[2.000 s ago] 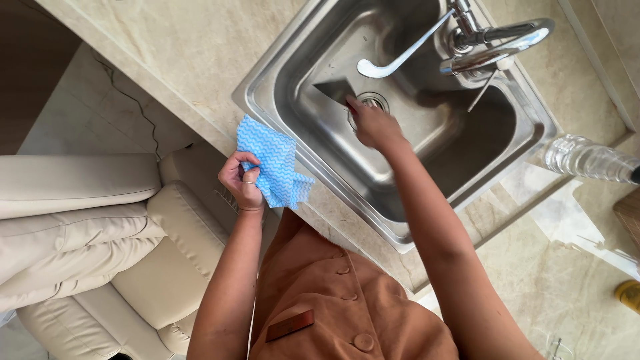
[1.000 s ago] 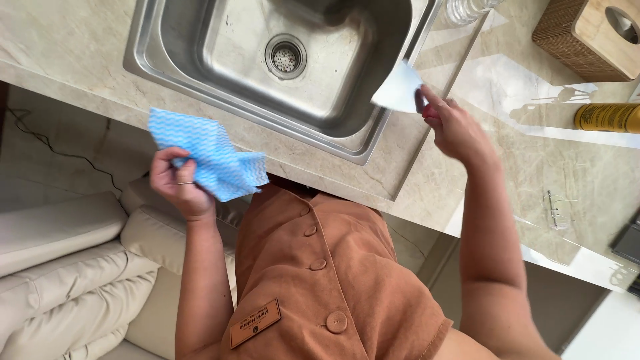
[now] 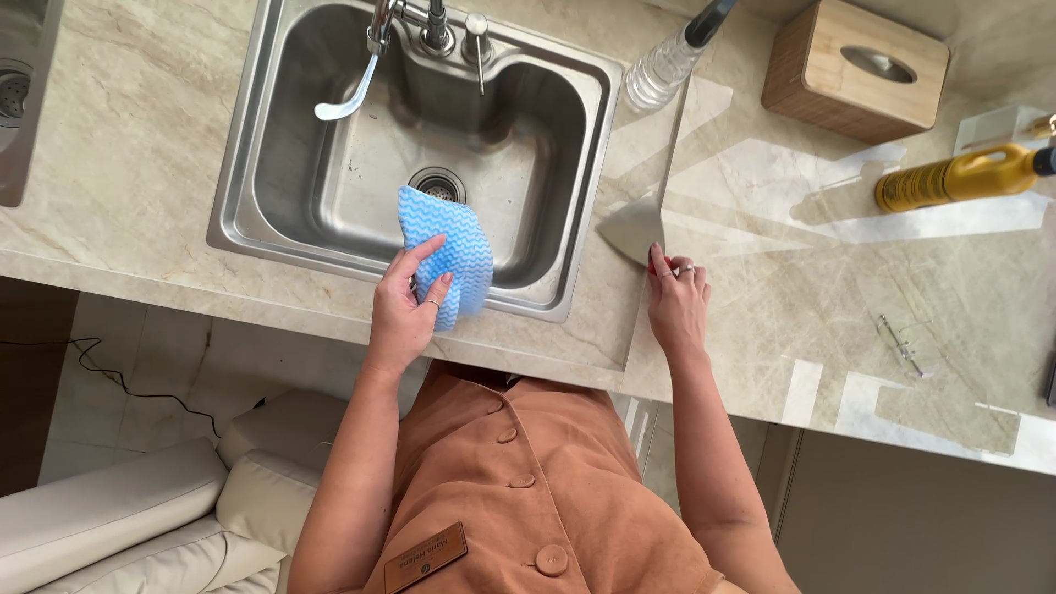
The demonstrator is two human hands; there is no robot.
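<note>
My left hand point(image 3: 406, 309) grips a blue-and-white wavy-patterned cleaning cloth point(image 3: 452, 239) over the front rim of the stainless steel sink point(image 3: 516, 186). Part of the cloth hangs in front of the basin, just below the drain point(image 3: 438, 186). My right hand point(image 3: 678, 305) is to the right of the sink, closed on a scraper with a wide metal blade point(image 3: 635, 228). A bit of its red handle shows between my fingers. The blade lies at or just above the stone countertop point(image 3: 742, 289), its tip pointing toward the sink; contact is hard to tell.
A chrome faucet point(image 3: 381, 29) and a lever point(image 3: 477, 41) stand behind the basin. A clear bottle point(image 3: 660, 74), a wooden tissue box point(image 3: 858, 70) and a yellow bottle point(image 3: 957, 177) stand on the right. A small clear item point(image 3: 903, 346) lies on the counter. Beige seating point(image 3: 107, 511) is below left.
My right hand has taken the scraper from inside the sink to the counter on its right. The cloth in my left hand has moved right, over the sink's front edge. The view has shifted and turned.
</note>
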